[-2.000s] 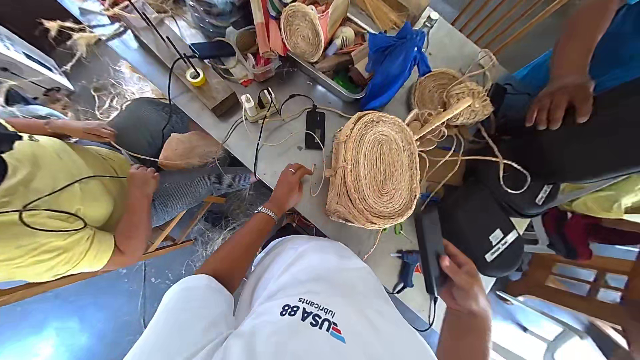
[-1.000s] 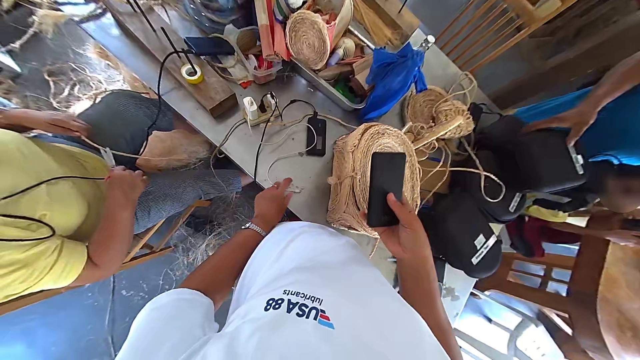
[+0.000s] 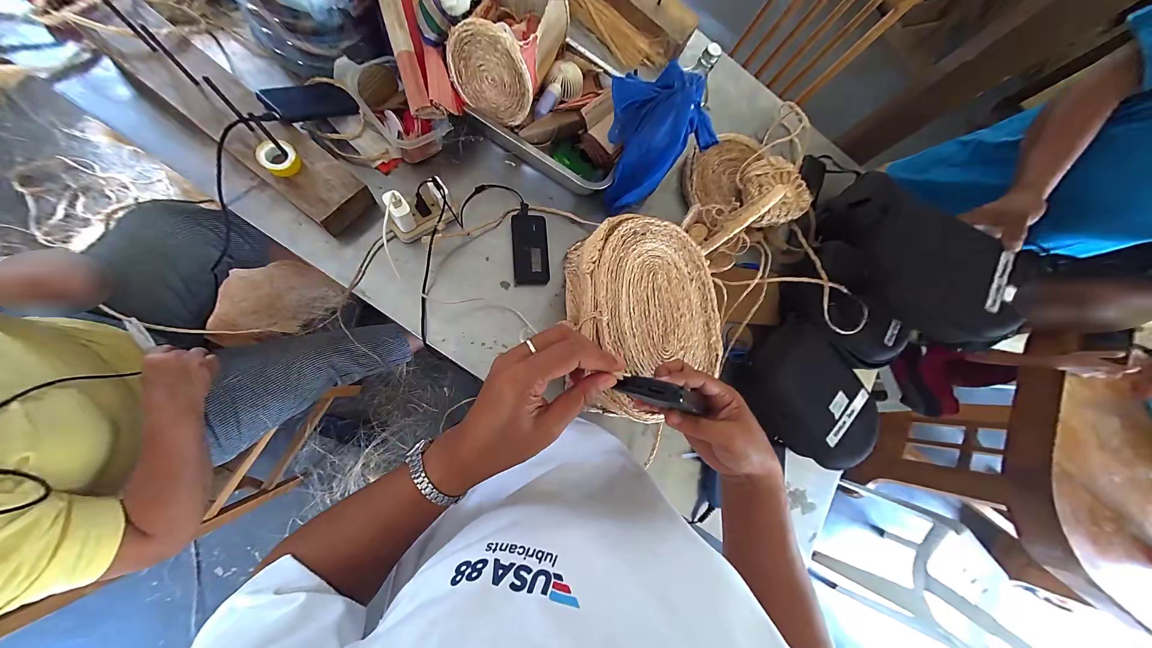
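My right hand (image 3: 720, 418) grips a black phone-like device (image 3: 661, 393), held edge-on in front of the woven basket. The fingertips of my left hand (image 3: 544, 387), with a ring and a wristwatch, are pinched together at the device's left end. Whether they hold something small there cannot be made out. Behind both hands an oval basket of coiled natural-fibre rope (image 3: 661, 292) rests on the metal table (image 3: 486, 315). A small black electronic box (image 3: 530, 248) with a cable lies left of the basket, near a power strip (image 3: 418, 216) with plugs in it.
A metal tray (image 3: 576, 183) of craft materials, a blue plastic bag (image 3: 657, 126) and a smaller coiled basket (image 3: 729, 171) stand farther back. Yellow tape (image 3: 277, 158) sits on a wooden plank (image 3: 337, 202). Black cases (image 3: 810, 396) are at right. People sit or stand on both sides.
My right hand has brought the black device from over the basket's face down toward me and tilted it edge-on. My left hand has moved right from the table edge to the device's end.
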